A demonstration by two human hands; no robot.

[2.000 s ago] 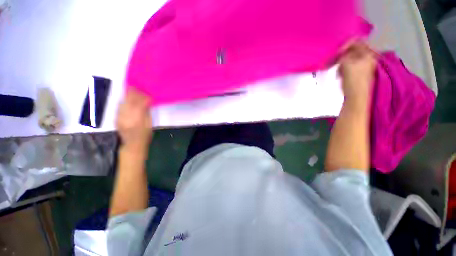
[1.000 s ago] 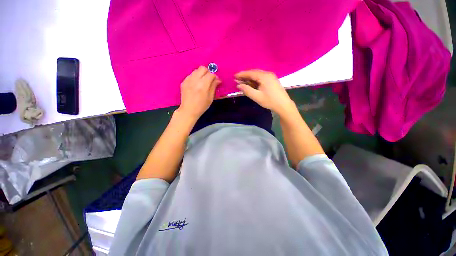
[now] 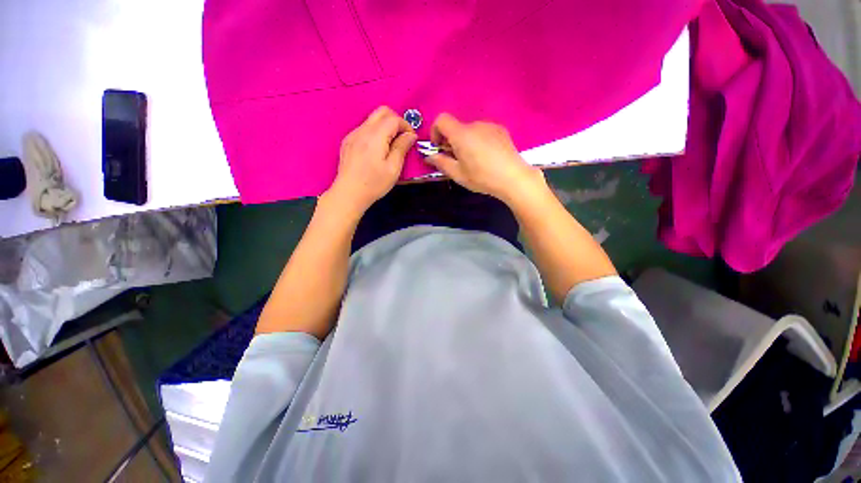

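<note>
A bright pink jacket (image 3: 283,141) lies spread over the white table, its near edge at the table's front edge. A dark round button with a shiny rim (image 3: 413,119) sits on it between my hands. My left hand (image 3: 375,156) pinches the jacket edge just left of the button. My right hand (image 3: 477,156) holds small silvery thread snips (image 3: 429,148), with the points showing past the fingers towards my left fingertips. The rest of the snips is hidden in the hand. Any thread is too fine to see.
A black phone (image 3: 125,146), a crumpled cream bundle (image 3: 47,181) and a dark cylinder (image 3: 11,177) stand on the table at left. A pink garment heap (image 3: 765,141) hangs at right. A pale bin (image 3: 788,330) is at lower right, a white-topped crate (image 3: 194,406) at lower left.
The jacket was swung and blurred in both hands, then laid down. Since the last frame, my right hand has moved slightly left, closer to my left hand, and the snips' points now show.
</note>
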